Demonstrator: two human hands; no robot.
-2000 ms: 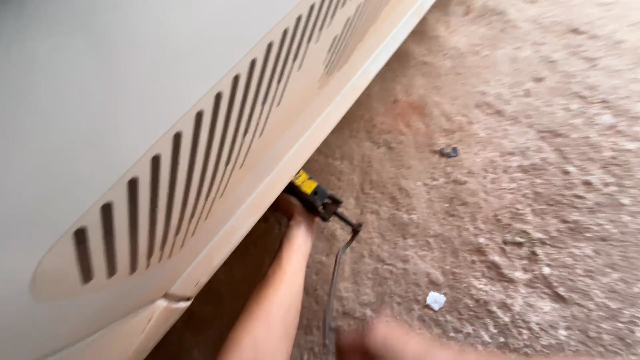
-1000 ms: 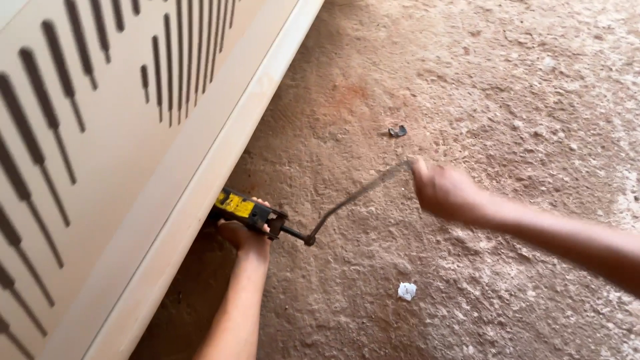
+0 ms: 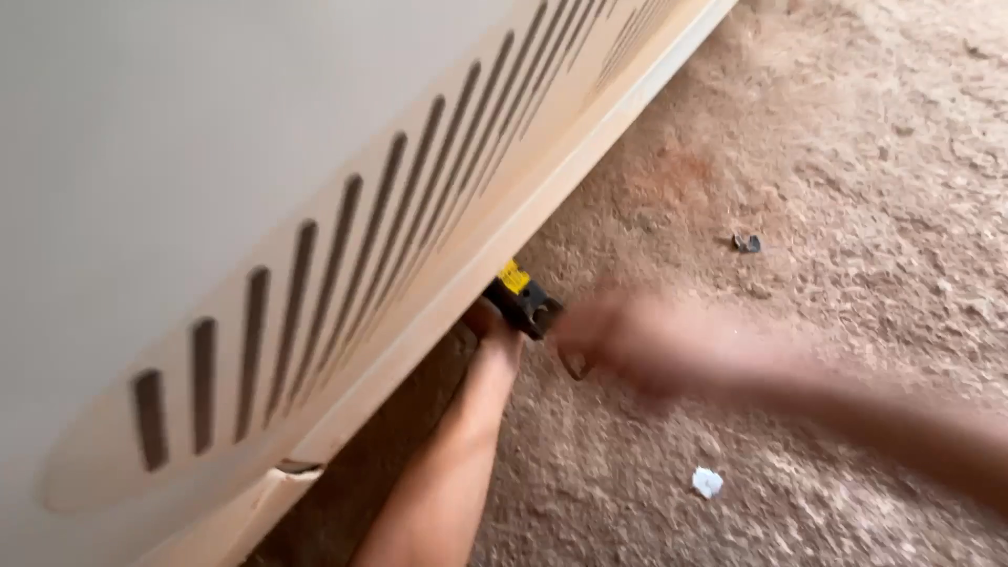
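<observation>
A black jack [image 3: 529, 303] with a yellow label, probably a scissor jack, reaches out from under the slotted light-coloured vehicle panel [image 3: 331, 260]. My left hand [image 3: 490, 321] is around its near side, partly hidden by the panel's lower edge. At the jack's outer end is my right hand [image 3: 622, 346], blurred by motion, with the thin metal crank handle [image 3: 579, 366] in it; only a short curved piece of the handle shows below the fingers.
The panel's lower edge [image 3: 504, 268] runs diagonally over my left hand. On the rough brown ground [image 3: 866, 315] lie a small dark scrap [image 3: 746, 242] and a crumpled white scrap [image 3: 707, 482]. A gap shows at a panel joint [image 3: 299, 466] at lower left.
My right hand has come in from the crank's outstretched end to beside the jack. My left hand stays at the jack. The view has shifted.
</observation>
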